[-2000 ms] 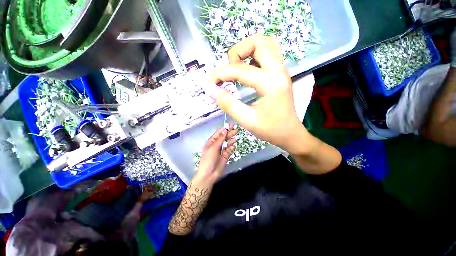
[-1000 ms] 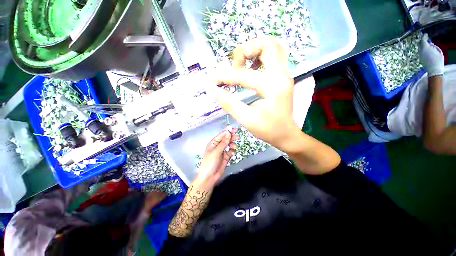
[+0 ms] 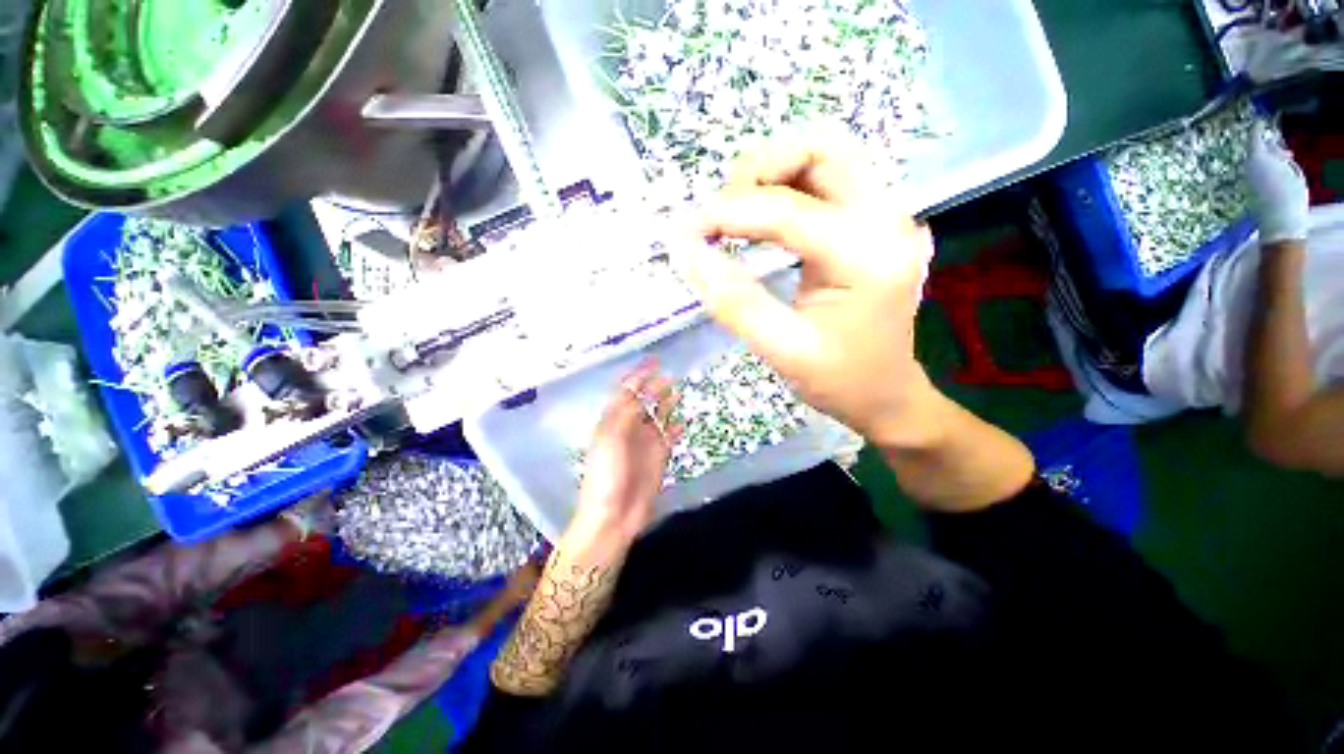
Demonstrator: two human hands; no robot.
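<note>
My left hand (image 3: 630,449) is palm up over the left part of the lower parts tray (image 3: 509,449). Its fingers are curled around small workpieces with thin stems (image 3: 650,401), blurred. My right hand (image 3: 840,295) is raised over the right end of the silver machine plate (image 3: 553,302). Its thumb and forefinger are close together by the glare-washed loading area. Whether they pinch a piece cannot be told. The lower tray holds loose white pieces with green stems (image 3: 730,420).
The upper parts tray (image 3: 1032,89), heaped with stemmed pieces, is beyond the machine. A steel bowl feeder (image 3: 317,133) is upper left, with a feed track (image 3: 509,111). Blue bins (image 3: 266,508) stand left and right (image 3: 1083,221). Other people's arms show lower left and right, one with a white glove (image 3: 1275,184).
My right hand has moved slightly right, away from the plate's loading area. My left hand's fingers have shifted left and curled differently. The person at lower left has moved an arm.
</note>
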